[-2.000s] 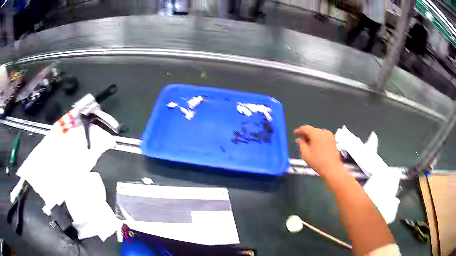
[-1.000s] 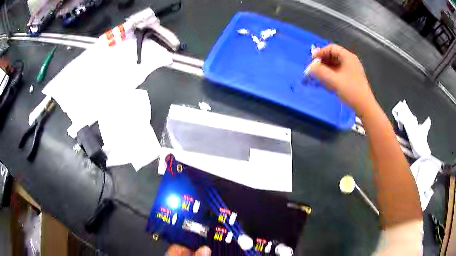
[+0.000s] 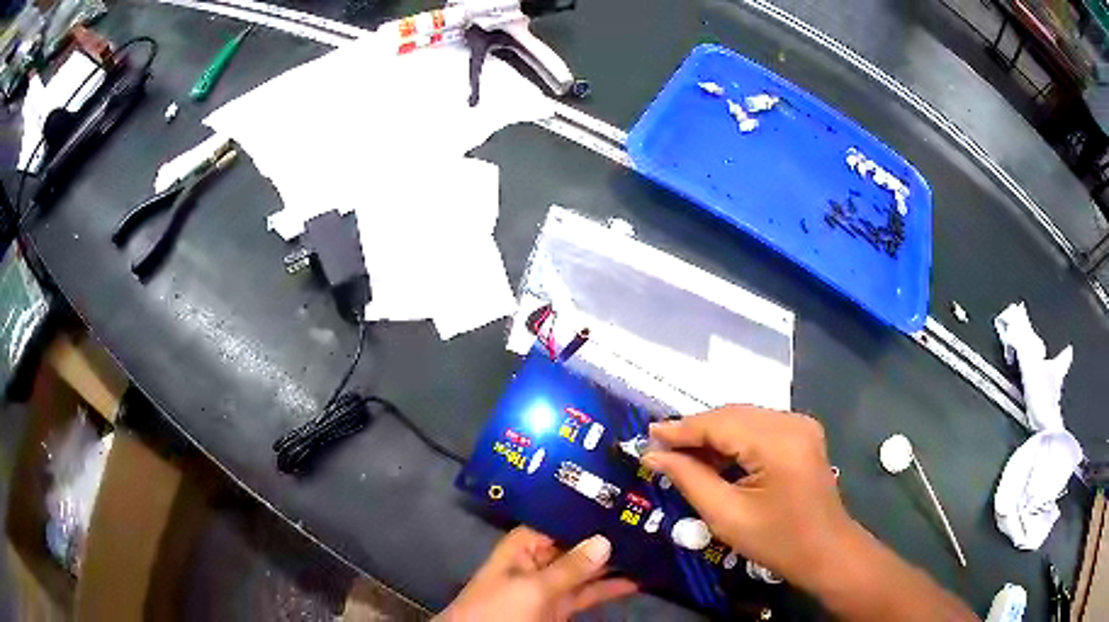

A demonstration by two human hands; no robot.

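A dark blue panel (image 3: 584,486) with red and yellow labels, white ovals and round white caps lies tilted near the front edge, with a bright glare at its upper left. My left hand (image 3: 541,577) holds its lower edge, thumb on the face. My right hand (image 3: 754,474) is over the panel's upper right part, thumb and forefinger pinching a small whitish part (image 3: 635,447) at the surface. The right hand hides part of the panel. Red and black wires (image 3: 553,331) rise from its upper corner.
Behind are a flat clear plastic bag (image 3: 657,304) and a blue tray (image 3: 778,182) of white and black parts. A glue gun (image 3: 511,49), white paper, pliers (image 3: 176,207) and a black adapter (image 3: 335,261) stand left. Right are a round dish (image 3: 896,453), a stick (image 3: 940,516) and white cloth (image 3: 1034,474).
My right hand has moved from the tray down to the panel with a small part. My left hand and more of the panel have come into view. The camera view has shifted.
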